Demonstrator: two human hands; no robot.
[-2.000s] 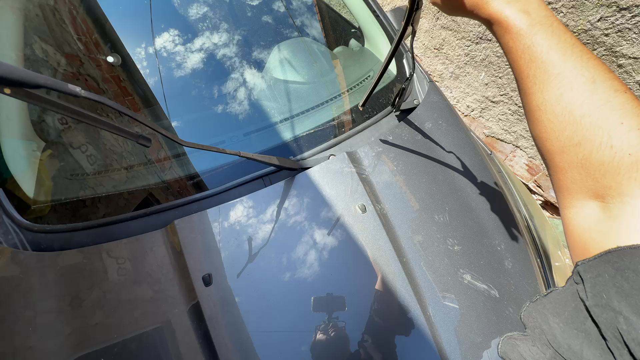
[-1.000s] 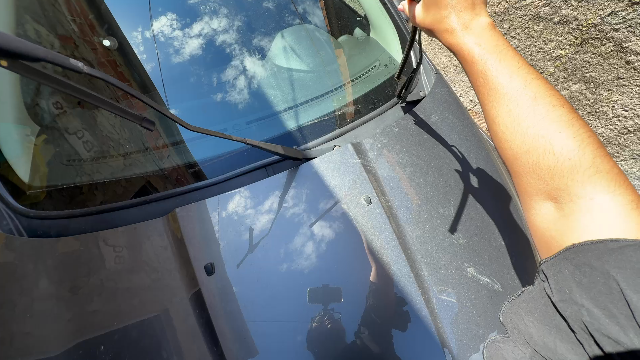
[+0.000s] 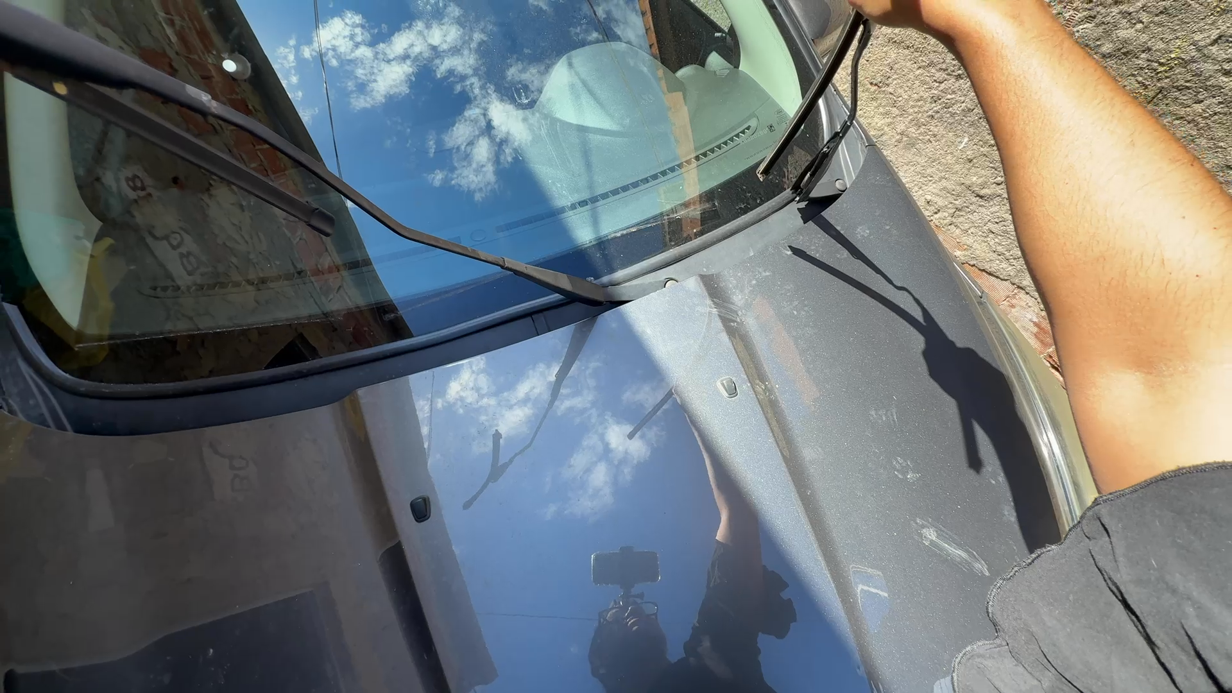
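My right hand (image 3: 890, 10), cut off by the top edge of the head view, is closed around the upper part of a raised wiper. The black wiper blade (image 3: 807, 106) slants down over the windshield's right corner, its lower end apart from the wiper arm (image 3: 847, 125). That arm runs down to its pivot beside the hood. A second wiper arm (image 3: 414, 231) crosses the windshield (image 3: 462, 125) from the left, and its blade (image 3: 231, 164) hangs below the arm. My left hand is out of view.
The grey car hood (image 3: 818, 462) fills the lower area, with two washer nozzles, scratches and reflections of sky, a phone mount and my raised arm. A rough wall (image 3: 1136, 77) stands close along the car's right side. Sharp shadows of the wiper and hand fall on the hood.
The blade's lower end swung in close to the wiper arm one second ago and now stands apart from it again. My right hand has stayed at the wiper.
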